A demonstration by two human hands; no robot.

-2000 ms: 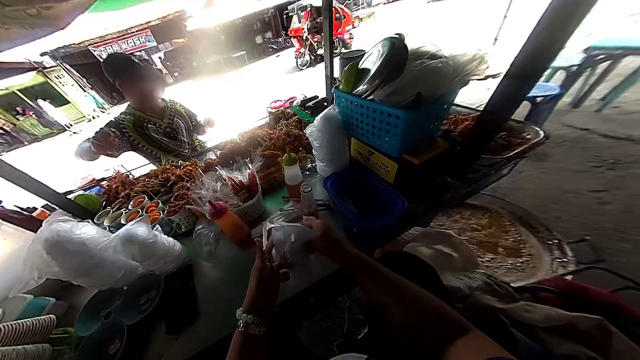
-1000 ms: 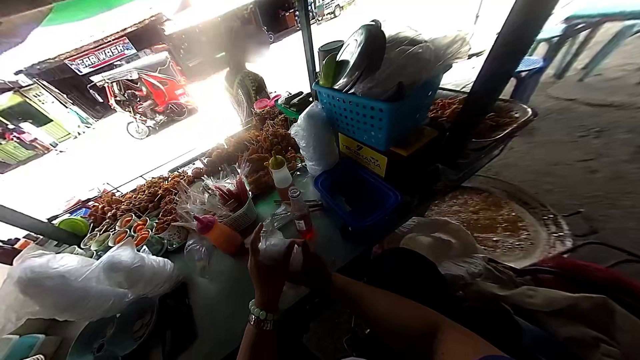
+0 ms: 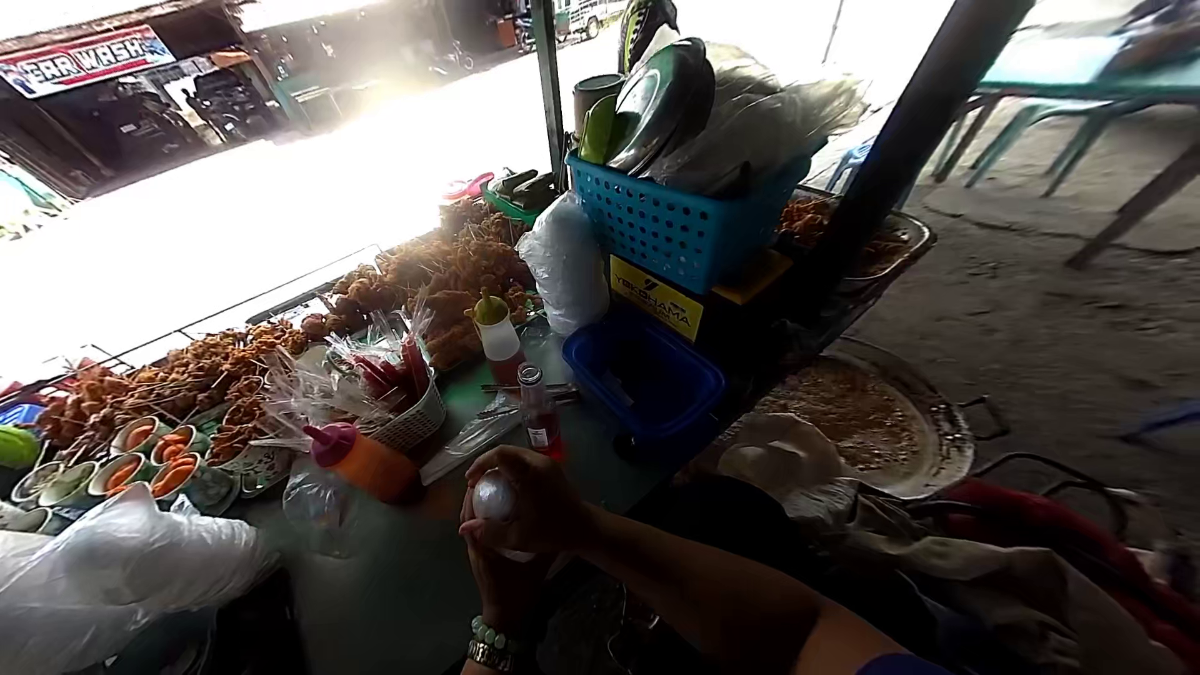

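My right hand (image 3: 539, 502) is closed around a whitish plastic bag bundle (image 3: 494, 497); its contents cannot be made out. My left hand (image 3: 497, 567), with beads and a watch at the wrist, presses on the bundle from below and is partly hidden. Just beyond the hands stands an open glass bottle (image 3: 539, 412) with red liquid. Behind it is a squeeze bottle with a yellow-green cap (image 3: 499, 342). To the left, an orange squeeze bottle with a pink cap (image 3: 361, 461) leans tilted beside a white basket (image 3: 417, 417) of bagged red food.
Fried food on sticks (image 3: 403, 281) lines the far counter, with cups of orange food (image 3: 175, 475) at left. A blue tub (image 3: 647, 375) and a turquoise basket (image 3: 684, 230) are at right, above a wide pan of oil (image 3: 853, 422). White plastic bags (image 3: 122, 553) lie front left.
My hands have closed more tightly around the bag, which shows less than before. The person across the counter and the red tricycle are out of view. The view has shifted.
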